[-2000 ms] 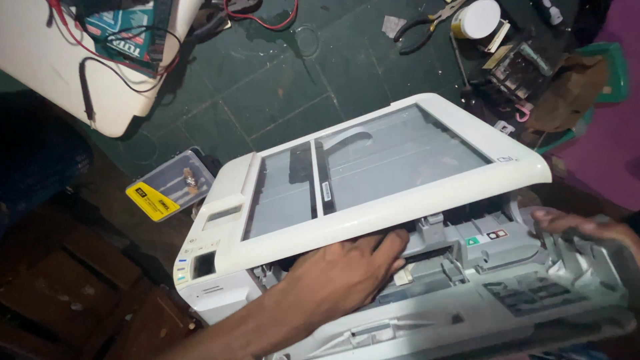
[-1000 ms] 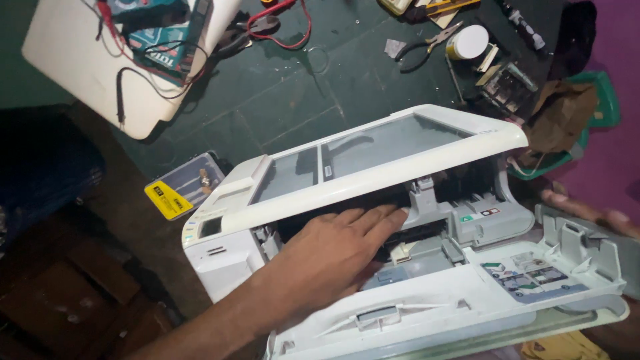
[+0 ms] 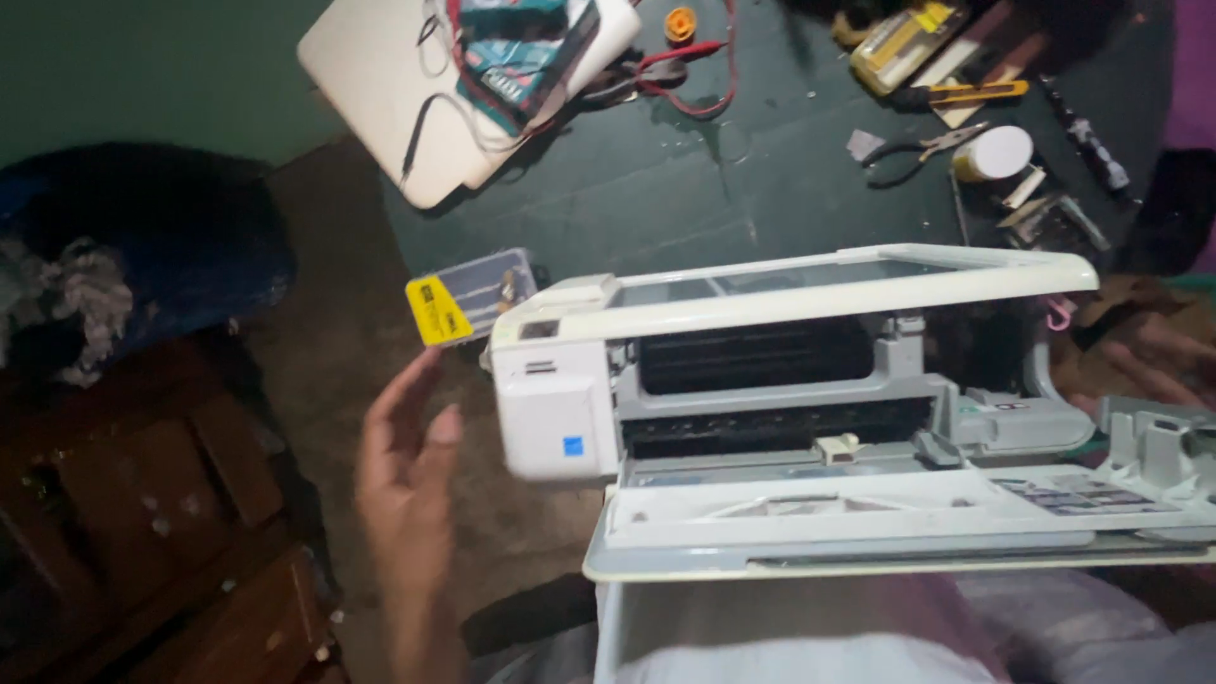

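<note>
An all-in-one inkjet printer (image 3: 556, 418) stands at the table's near edge, its scanner unit (image 3: 817, 296) above the exposed inside. Its front cover (image 3: 807, 522) is folded down toward me, and a small cream-coloured part (image 3: 838, 449) shows within. My left hand (image 3: 413, 456) is off the printer's left side, empty, fingers apart, its index fingertip close to the yellow label of a clear plastic case (image 3: 489, 285). At the right edge my right hand (image 3: 1154, 351) is blurred, beyond the printer's right end; whether it touches the printer or holds anything cannot be made out.
Pliers (image 3: 926, 152), a white-lidded jar (image 3: 993, 154) and a yellow utility knife (image 3: 978, 92) lie on the dark table (image 3: 760, 199). A pale panel (image 3: 380, 85) at back left carries a teal tool pouch (image 3: 518, 57) and test leads (image 3: 703, 52). Wooden furniture (image 3: 190, 475) stands lower left.
My left hand has come out of the printer's inside and moved left, past the printer's side. The view has shifted, and the scanner unit is now seen more edge-on.
</note>
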